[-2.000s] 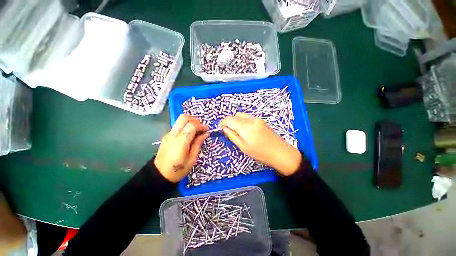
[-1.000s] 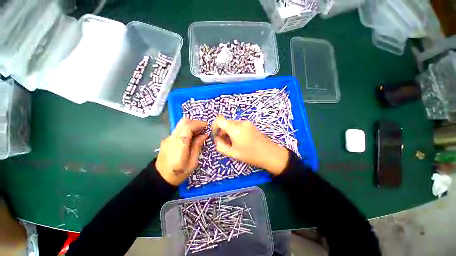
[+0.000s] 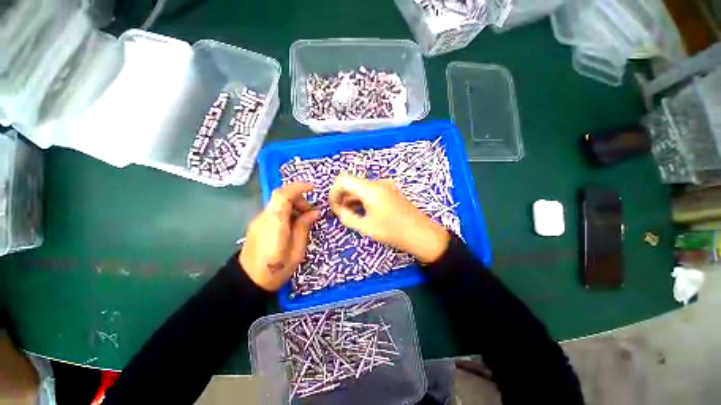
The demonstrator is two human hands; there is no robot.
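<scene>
The blue tray (image 3: 477, 213) holds many short metal sleeves (image 3: 348, 261), massed at its left and front, and long thin pins (image 3: 427, 162) at its right. My left hand (image 3: 273, 241) is over the tray's left side with thumb and fingers curled. A thin pin's pale end (image 3: 242, 240) pokes out on its left; the rest of the pin is hidden by the hand. My right hand (image 3: 383, 212) is over the tray's middle, fingers bent and fingertips close together. Whether it holds a small part cannot be seen. The two hands are a short gap apart.
A near clear box (image 3: 273, 340) holds loose rods. A far clear box (image 3: 360, 51) and a left clear box (image 3: 257, 63) hold short fittings. A flat clear lid (image 3: 484, 111), white case (image 3: 549, 217), black phone-like rectangle (image 3: 603, 237) and dark pouch (image 3: 615, 146) lie to the right.
Two seconds ago the hands nearly met with a rod showing between their fingertips. Now they are apart with no rod visible between them. The whole view has shifted slightly.
</scene>
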